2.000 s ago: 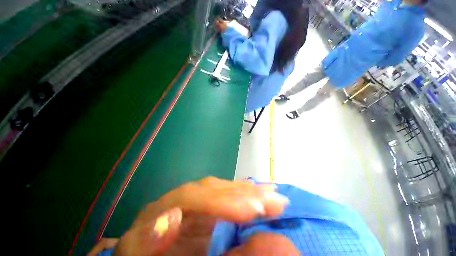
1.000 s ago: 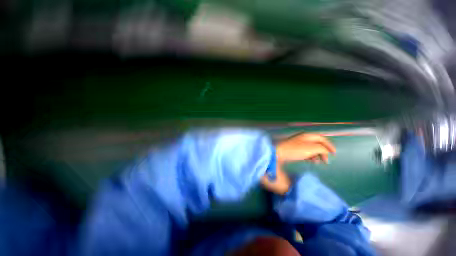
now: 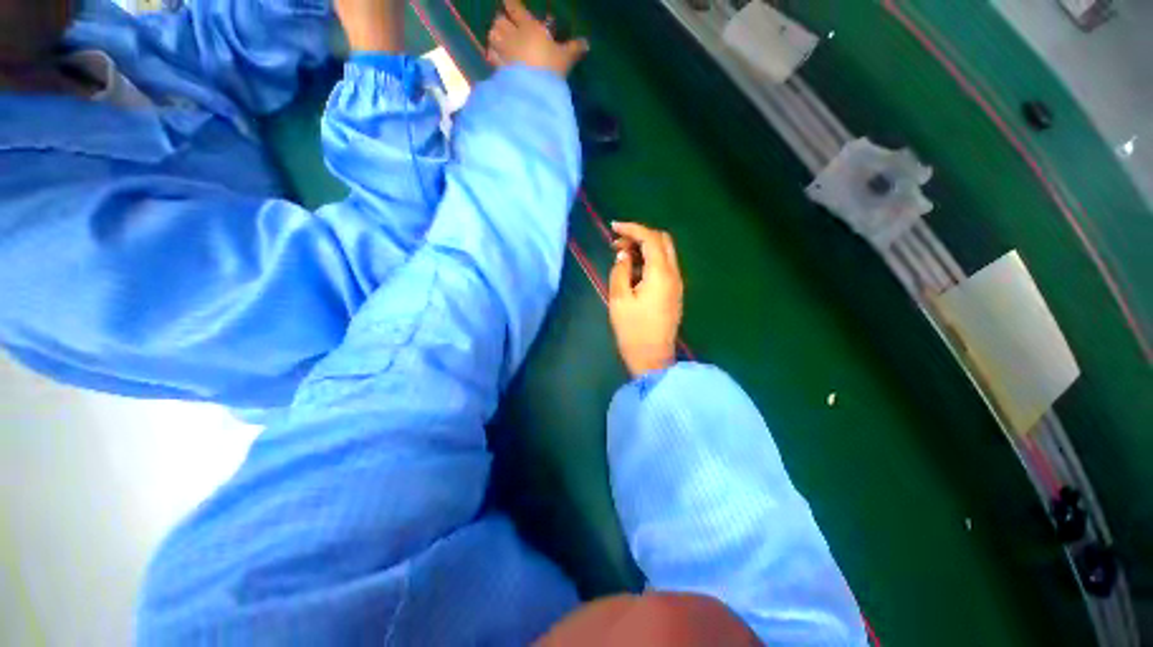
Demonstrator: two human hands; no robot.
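Observation:
My left hand [image 3: 534,48] reaches far forward over the belt's near edge at the top, fingers spread. A small dark thing shows at its fingers; I cannot tell if it is held. A small black unit [image 3: 601,126] lies on the green belt just below that hand. My right hand [image 3: 647,301] is over the belt's red-lined near edge, fingers curled towards the thumb. A dark patch shows between them; whether it is a held unit or a shadow is unclear.
A neighbour's blue sleeve [image 3: 379,126] is beside my left arm, near a white card [image 3: 445,82]. Beyond the green belt [image 3: 809,468], a metal rail [image 3: 790,120] bears crumpled plastic [image 3: 872,190], a cream sheet [image 3: 1012,341] and dark pieces [image 3: 1068,516].
The view has swung from the aisle and bench to the belt and rail. My hands, near my face and then close together, are now apart, the left one stretched far forward.

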